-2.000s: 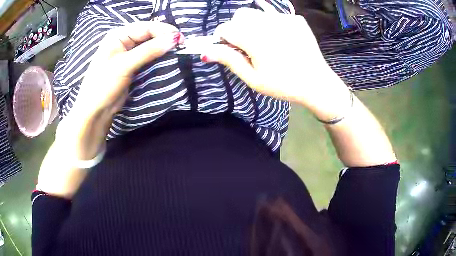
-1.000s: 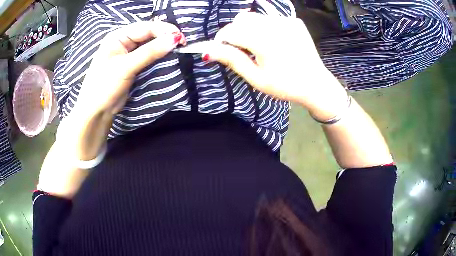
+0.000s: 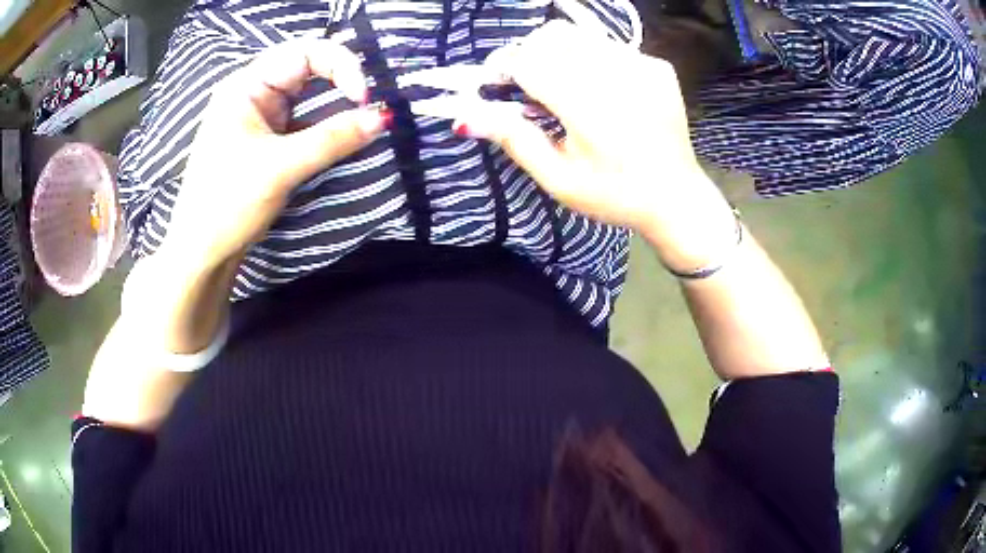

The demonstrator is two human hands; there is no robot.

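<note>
A navy-and-white striped garment (image 3: 346, 205) lies bunched over my lap, with narrow dark tapes (image 3: 411, 178) running across its stripes. My right hand (image 3: 589, 119) is closed around small scissors (image 3: 441, 91); their pale blades stick out to the left, parted, and the palm hides most of the handles. My left hand (image 3: 270, 140) is over the garment, left of the blade tips, with thumb and index finger beside the dark tape. Glare and blur hide whether its fingertips pinch the tape or a thread.
Another striped garment (image 3: 843, 97) is heaped at upper right. A pink perforated basket (image 3: 76, 219) with a small orange item stands at left. A tray (image 3: 92, 81) of small dark and red items is at upper left. Striped fabric shows at the left edge.
The scissor blades have parted from closed. My left thumb and index finger have spread apart a little. My right forearm has shifted slightly left.
</note>
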